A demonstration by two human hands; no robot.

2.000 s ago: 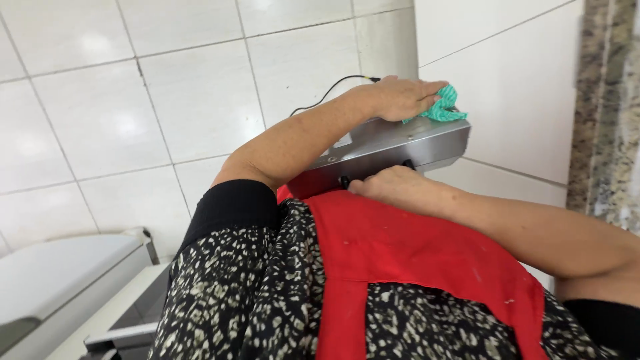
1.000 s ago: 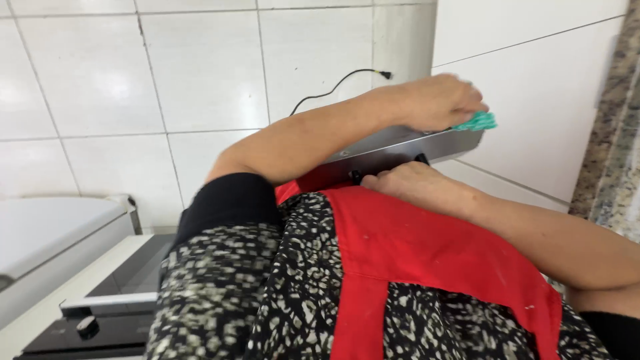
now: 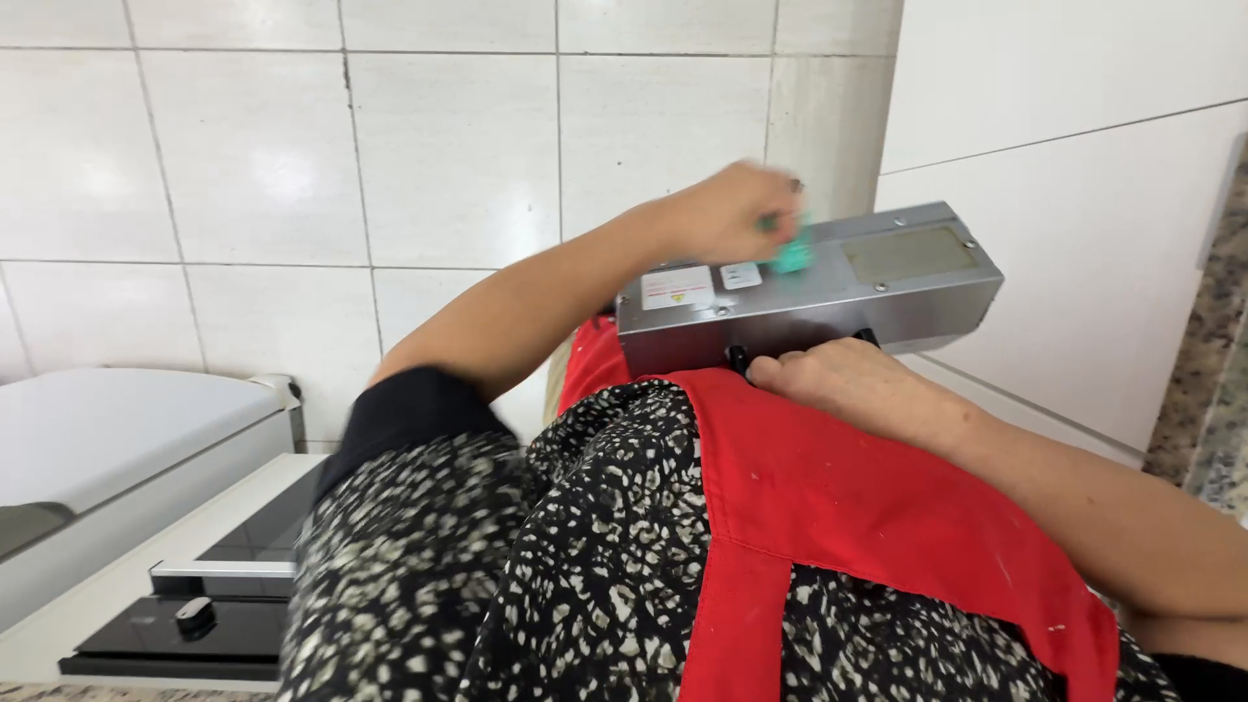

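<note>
My left hand (image 3: 741,214), blurred, is closed on a green cloth (image 3: 792,255) against the broad face of a long grey metal appliance housing (image 3: 829,292). Screws, two labels and a dull rectangular panel (image 3: 912,255) mark that face. My right hand (image 3: 838,380) grips the housing's handle, whose black end mounts (image 3: 738,359) show on either side of the fingers. The housing is tilted, close against the red apron (image 3: 877,487). The handle's middle is hidden by my right hand.
White cabinet fronts (image 3: 1063,214) stand beyond the housing, beside a speckled stone edge (image 3: 1194,390) at right. A stove with a black control panel and knob (image 3: 195,614) and a white lidded appliance (image 3: 136,419) are at lower left. Pale tiles (image 3: 458,146) lie behind.
My left hand with the green cloth has moved back from the housing's far right end toward its middle, uncovering the rectangular panel. My right hand keeps its hold on the handle.
</note>
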